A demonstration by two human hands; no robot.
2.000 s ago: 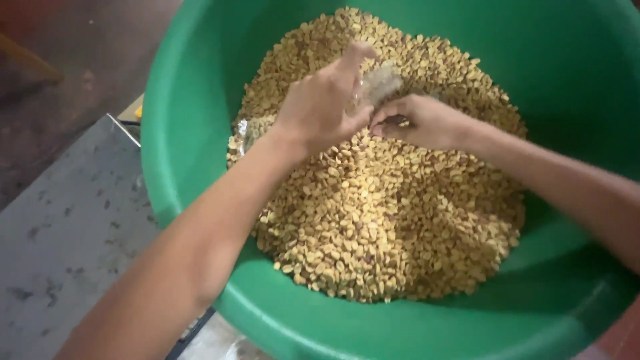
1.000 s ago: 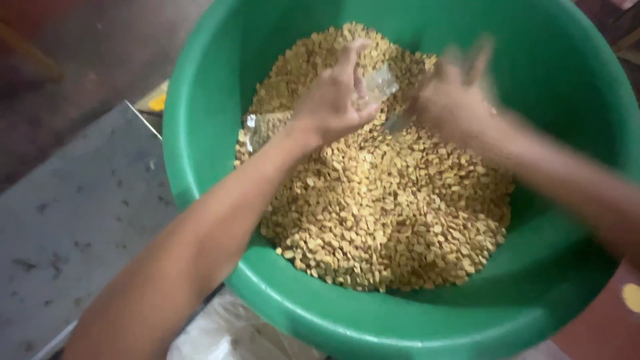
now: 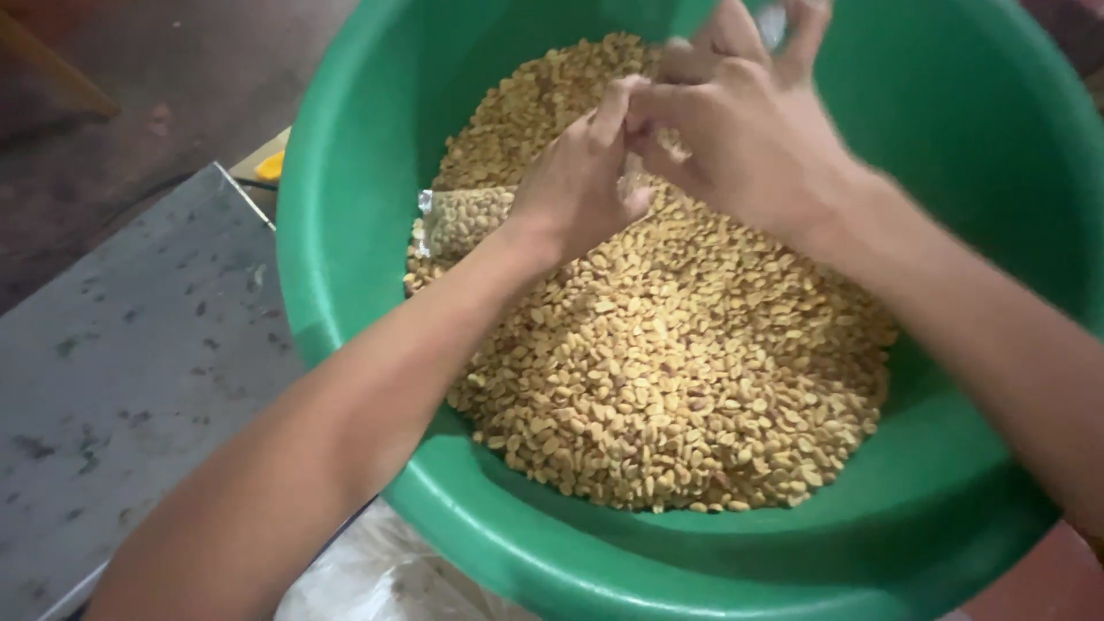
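Note:
Loose shelled peanuts (image 3: 655, 379) lie heaped inside a large green plastic basin (image 3: 552, 565). Over the upper part of the heap, my left hand (image 3: 586, 177) is closed round a small clear plastic bag (image 3: 636, 177), mostly hidden by the fingers. The fingertips of my right hand (image 3: 750, 129) meet those of the left at the bag's top; whether they grip it is unclear. A small shiny thing (image 3: 770, 24) shows between the right fingers, too blurred to name. Left of my left wrist, a filled clear packet (image 3: 470, 220) lies on the peanuts, partly covered by that hand.
A grey metal surface (image 3: 129, 371) with dark specks stands left of the basin. Below the basin's rim is a whitish translucent plastic bag (image 3: 388, 573). A yellow thing (image 3: 270, 166) sits near the basin's left edge, and a wooden leg (image 3: 56, 65) shows at upper left.
My right hand was blurred and apart from the left one second ago; now its fingers meet the left fingers. The left hand stays over the upper heap. The view has shifted slightly.

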